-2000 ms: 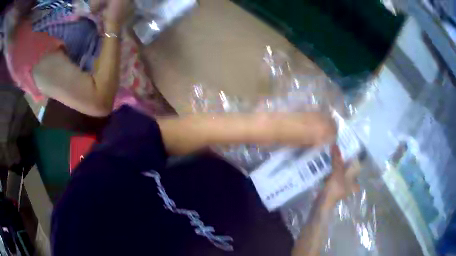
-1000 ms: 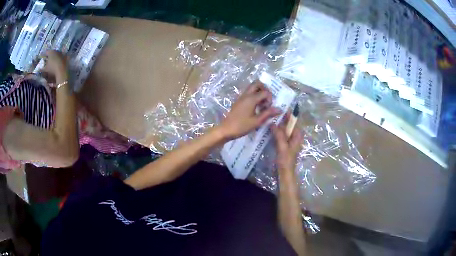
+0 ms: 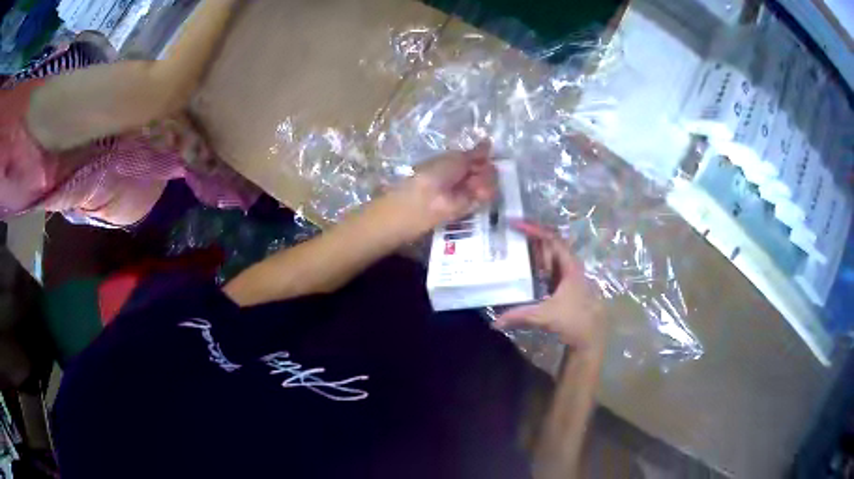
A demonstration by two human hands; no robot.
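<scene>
A white printed box [image 3: 473,267] with a small red mark lies in front of me, tilted, one end towards my body. My left hand [image 3: 456,190] is closed over its far part, fingers bunched, seemingly on clear plastic film [image 3: 501,229] that shines along the box. My right hand [image 3: 560,297] is at the box's right side, thumb by the near end and fingers along the edge. It is blurred, and I cannot make out a cutter in it. Crinkled film scraps [image 3: 637,290] lie around and beyond the box.
Brown cardboard [image 3: 290,70] lies under the work. Overlapping white boxes [image 3: 777,159] stand at the right, beside a pale tray edge [image 3: 749,276]. A dark green surface [image 3: 552,21] is beyond. A co-worker's arm [image 3: 103,98] reaches over the left side, near white boxes [image 3: 103,19].
The box has been turned and now shows a different face with a red mark. My right hand has moved nearer to me, along the box's side. The pale cutter seen before is no longer distinguishable.
</scene>
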